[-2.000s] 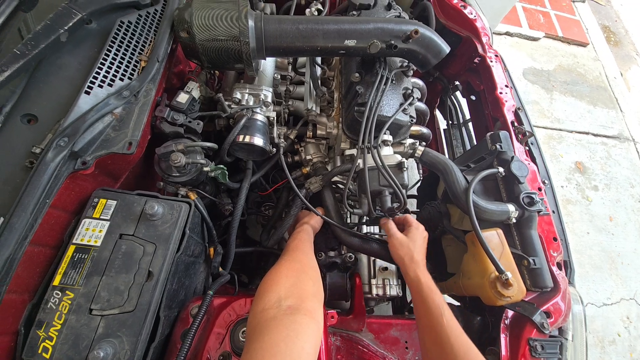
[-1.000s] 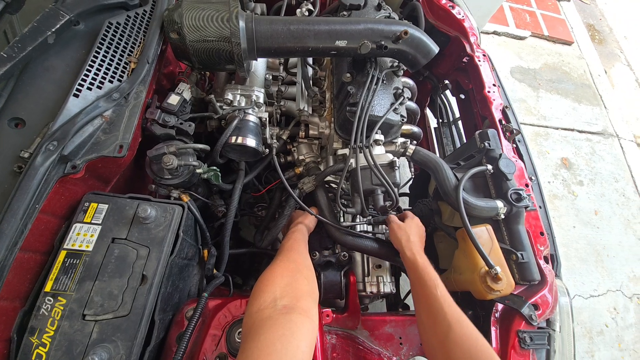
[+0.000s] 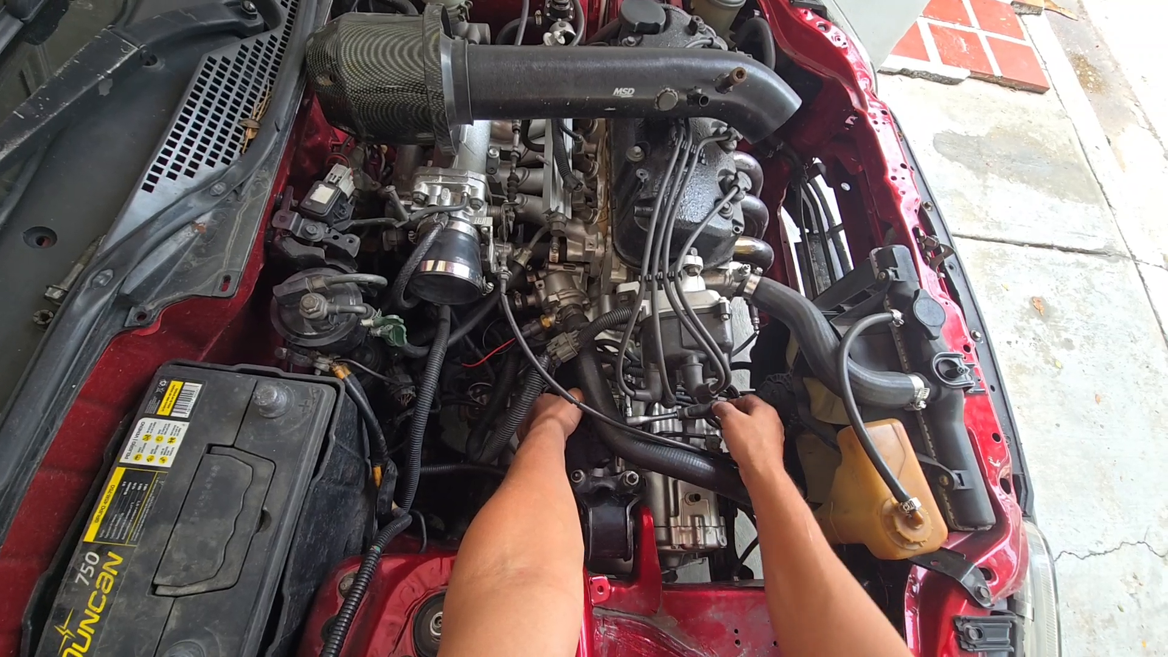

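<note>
Deep in the engine bay, my left hand (image 3: pixel 552 412) reaches beside a corrugated wiring loom (image 3: pixel 522 411) and a thick black rubber hose (image 3: pixel 607 424); its fingertips are mostly hidden. My right hand (image 3: pixel 750 427) has its thumb and fingers closed on a small black connector end (image 3: pixel 701 411) just below the distributor (image 3: pixel 686 328). Black spark plug wires (image 3: pixel 659 237) run down from the valve cover (image 3: pixel 630 196) to the distributor. A thin black cable (image 3: pixel 538 360) arcs between the throttle body area and the space between my hands.
A Duncan battery (image 3: pixel 214 520) sits at the left. Across the top lies a black intake pipe (image 3: pixel 584 82) with a carbon-look filter (image 3: pixel 374 78). The radiator hose (image 3: pixel 812 338), radiator (image 3: pixel 940 438) and yellowed coolant reservoir (image 3: pixel 885 502) stand at the right. Red body metal (image 3: pixel 675 630) edges the bay.
Both hands stay in nearly the same places among the hoses. My right hand shifts slightly at the parts below the distributor.
</note>
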